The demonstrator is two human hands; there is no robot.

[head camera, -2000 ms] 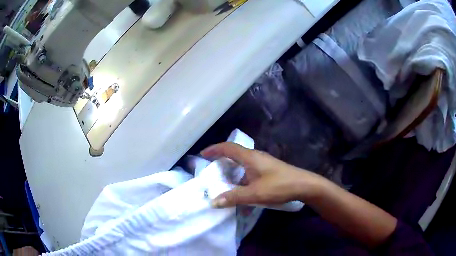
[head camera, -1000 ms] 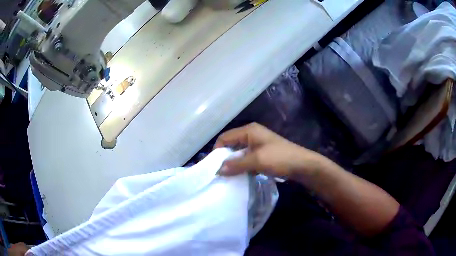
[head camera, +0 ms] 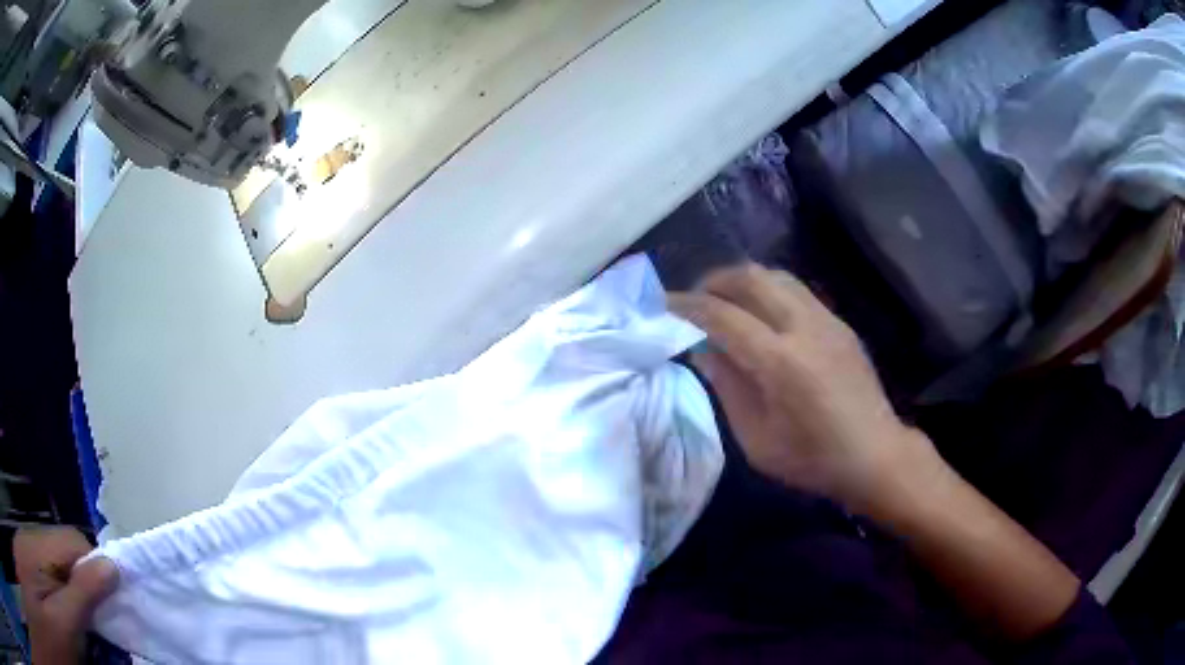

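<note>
A white garment (head camera: 429,507) lies stretched across my lap and over the front edge of the table. Its gathered waistband (head camera: 260,520) runs from the lower left up to the right. My left hand (head camera: 59,585), at the far left edge, grips the end of the gathered band. My right hand (head camera: 793,377) is at the garment's raised right corner, fingers curled and slightly blurred. Whether its fingertips still touch the cloth, or hold something thin, I cannot tell.
The sewing machine head (head camera: 195,98) stands at the upper left over its beige bed plate (head camera: 390,143) in the white table (head camera: 169,351). A grey wrapped bundle (head camera: 910,221) is under the table. White cloth (head camera: 1105,130) drapes over a brown-edged chair (head camera: 1118,305) at right.
My left hand has come further into view, holding the band's end. My right hand has moved right and up from its pinch on the band, and the cloth's right corner now stands up. The view has shifted slightly.
</note>
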